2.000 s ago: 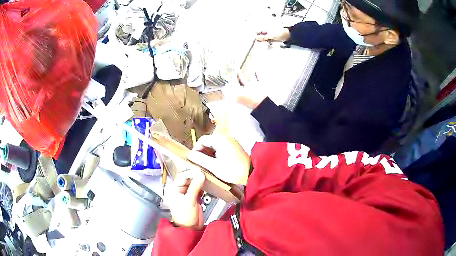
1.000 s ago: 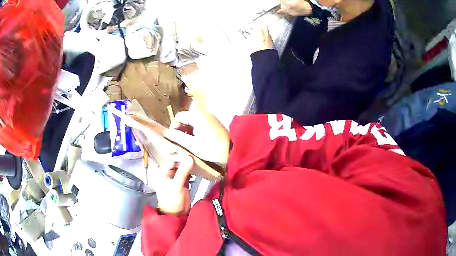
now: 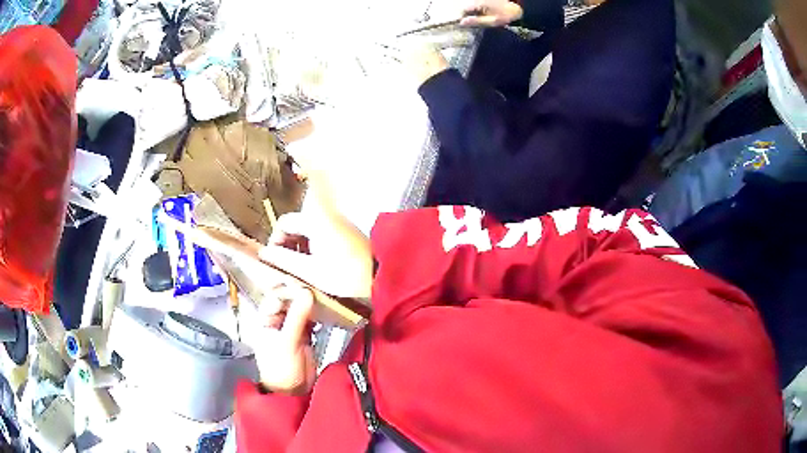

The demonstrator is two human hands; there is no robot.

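My left hand (image 3: 285, 341) is at lower centre, its fingers curled on the near side of a long tan strip (image 3: 332, 308). My right hand (image 3: 336, 261) is just above it, overexposed, with its fingers on the same strip. The strip slants from upper left down to my red jacket. A wider grey-brown piece (image 3: 239, 265) lies along it; whether they are joined I cannot tell. A thin orange-tan strip (image 3: 270, 215) stands out above my right fingers. The fingertips are partly washed out by glare.
A brown pile of pieces (image 3: 234, 172) and a blue packet (image 3: 190, 252) lie beyond my hands. The pale machine (image 3: 190, 367) is at left, with thread cones (image 3: 84, 376) beside it. A red bag (image 3: 35, 168) hangs at far left. A co-worker's dark sleeve (image 3: 469, 115) is at upper right.
The view has shifted, so the hands and table appear further left. My hands keep their hold on the strip. The co-worker's hand holds a thin dark length at the top.
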